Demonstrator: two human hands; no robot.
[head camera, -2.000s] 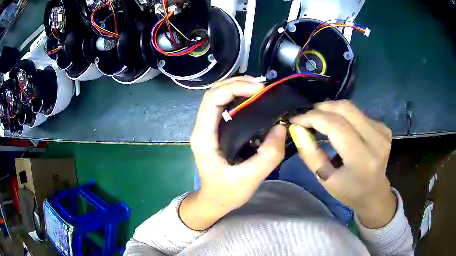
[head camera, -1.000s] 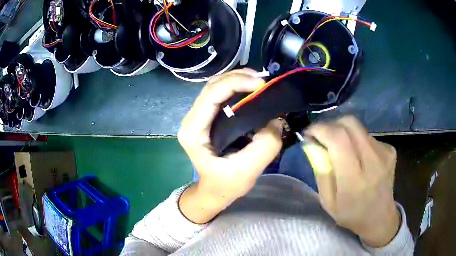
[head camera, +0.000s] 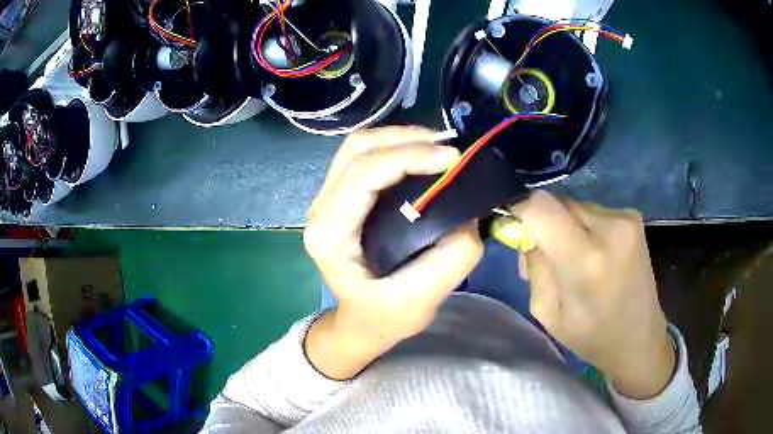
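Note:
My left hand (head camera: 390, 229) grips a glossy black shell (head camera: 432, 225) above the bench's front edge, its smooth outer side towards me. A red, orange and yellow wire lead with a white plug connector (head camera: 410, 211) lies across the shell. My right hand (head camera: 525, 222) is at the shell's right edge, fingers bent, with a bright yellow patch (head camera: 512, 233) at the fingertips and a thin pale line beside it. Whether it holds a tool is unclear. The shell's inside is hidden. Behind it sits an open black camera housing (head camera: 568, 127) with a silver cylinder and yellow ring.
More black-and-white housings with coloured wires (head camera: 339, 106) stand along the back left of the dark green bench (head camera: 220, 174), smaller ones at far left (head camera: 89, 144). A second wire plug (head camera: 627, 41) hangs over the open housing's right rim. Below left are a blue stool (head camera: 161, 364) and a carton (head camera: 80, 284).
The held shell has tilted, so its inside no longer shows and its plug sits further right and lower. My right hand moved away, then back to the shell's edge.

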